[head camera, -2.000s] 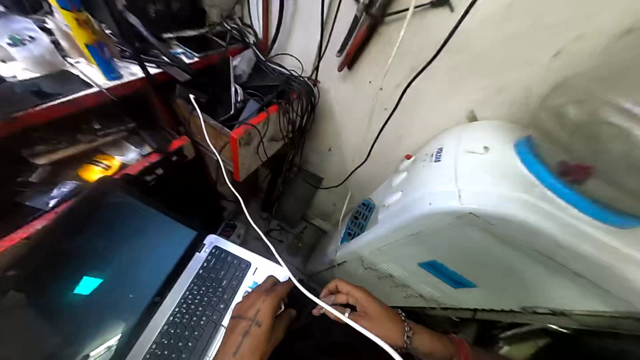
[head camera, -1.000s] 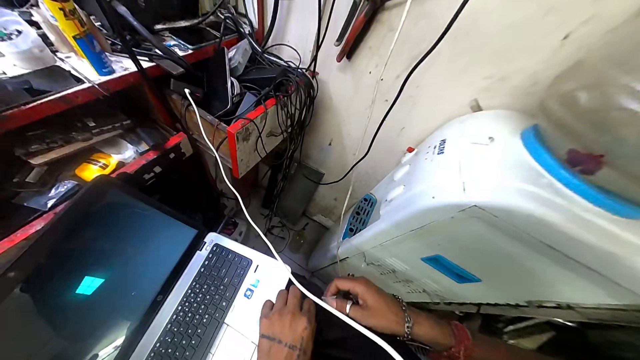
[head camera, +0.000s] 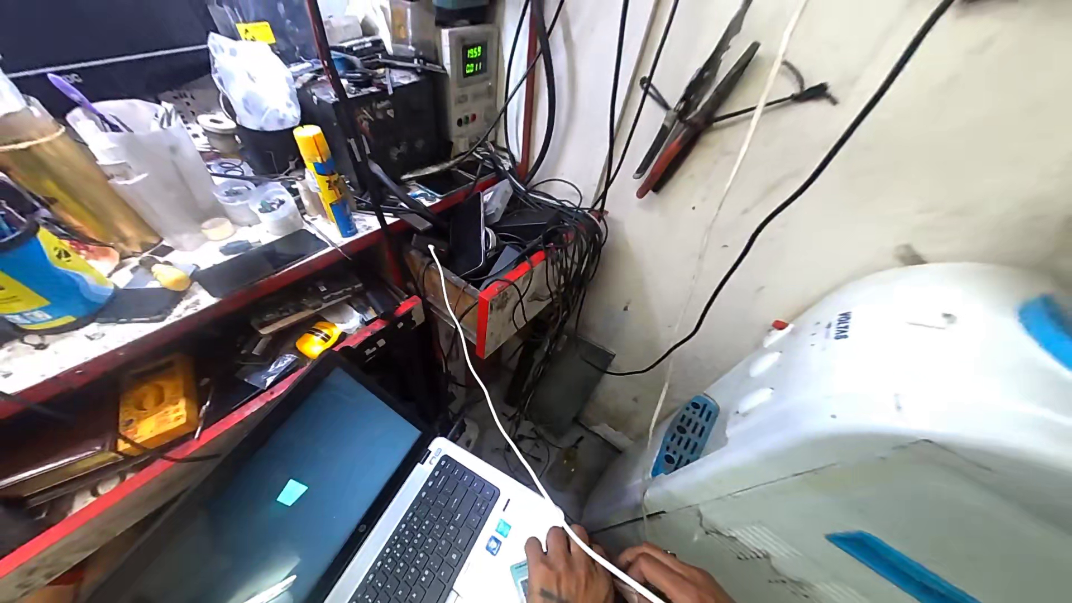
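Note:
An open HP laptop (head camera: 435, 536) lies tilted at the lower middle, its dark screen (head camera: 293, 486) showing a small light square. My left hand (head camera: 569, 574) rests on the palm rest's right edge, fingers bent; whether it holds anything is hidden. Just right of it, my right hand (head camera: 674, 576) is curled at the bottom edge, and its fingertips are hidden. A white cable (head camera: 494, 406) runs from the drawer, over the laptop's corner and across between both hands.
A cluttered workbench (head camera: 368, 239) with a spray can (head camera: 325, 180) and a power supply (head camera: 471, 84) stands at upper left. Below lies a yellow multimeter (head camera: 157, 402). An open drawer (head camera: 519, 301) spills black cables. At right is a white water dispenser (head camera: 837, 402); pliers (head camera: 695, 117) hang on the wall.
The view has tilted up and shows more of the bench. Both hands remain close together by the laptop's edge, now at the frame's bottom.

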